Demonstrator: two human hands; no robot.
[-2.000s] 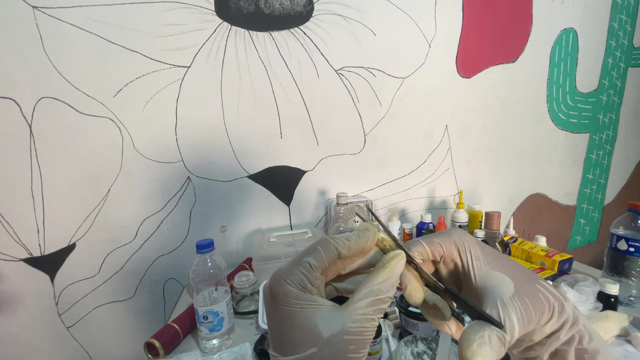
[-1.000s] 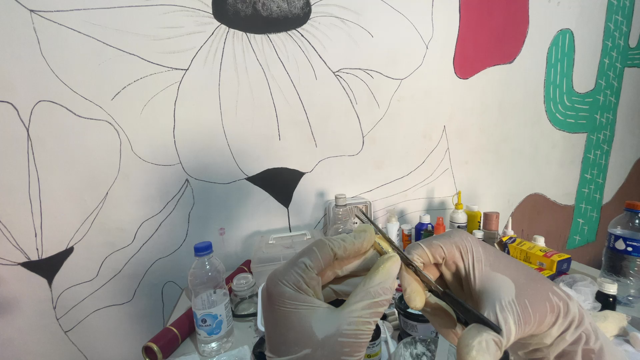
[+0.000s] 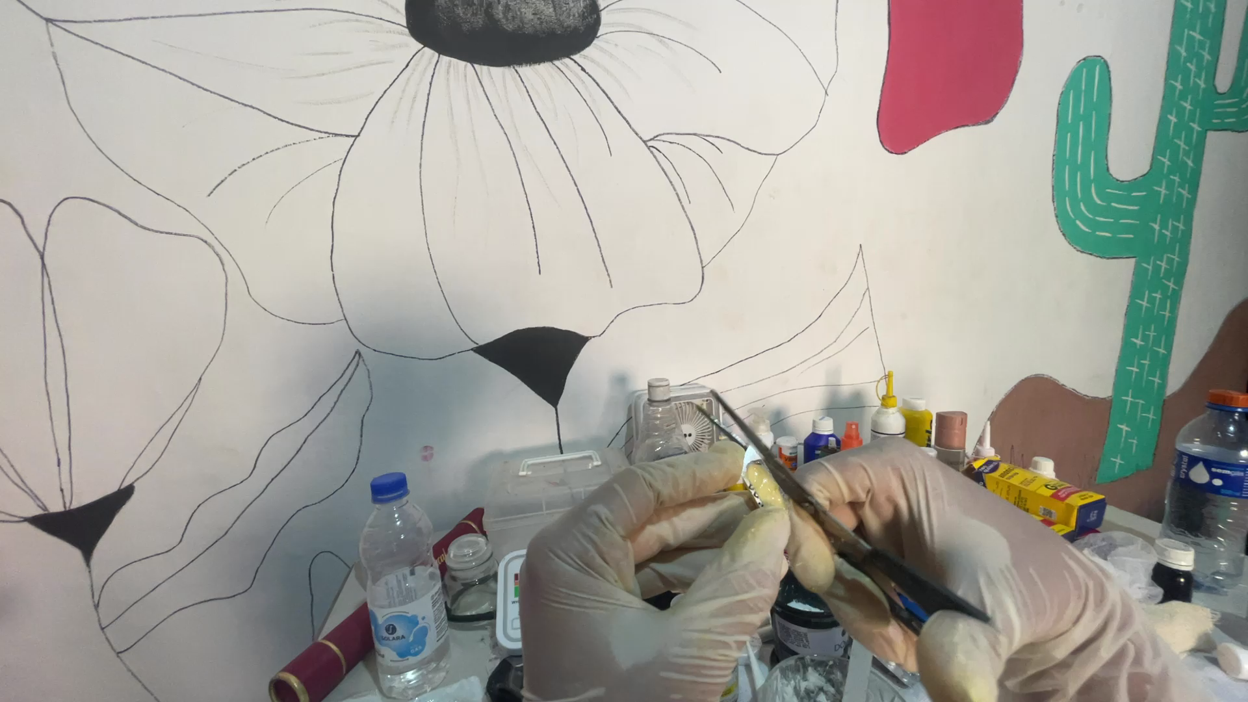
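My left hand (image 3: pixel 653 575), in a whitish translucent glove, pinches a small yellowish piece (image 3: pixel 765 487) with dark marks and a bit of white at its top, between thumb and forefinger. My right hand (image 3: pixel 955 546), gloved the same way, holds dark metal scissors (image 3: pixel 848 536) whose handle end points down to the right. Their slim blades are slightly apart and point up to the left, just beside the small piece. The gloved fingertips bear yellow stains. What exactly the piece is, I cannot tell.
Left of my hands stand a blue-capped plastic water bottle (image 3: pixel 405 595), a dark red tube (image 3: pixel 322 653) and a glass jar (image 3: pixel 470 580). Behind are a lidded clear box (image 3: pixel 546 487), a small fan (image 3: pixel 690 424) and several small bottles. A yellow carton (image 3: pixel 1038 495) and a large bottle (image 3: pixel 1209 487) are at right.
The scissor blades, which looked closed together a second ago, now show a narrow gap at the tips. Both hands stay in nearly the same place.
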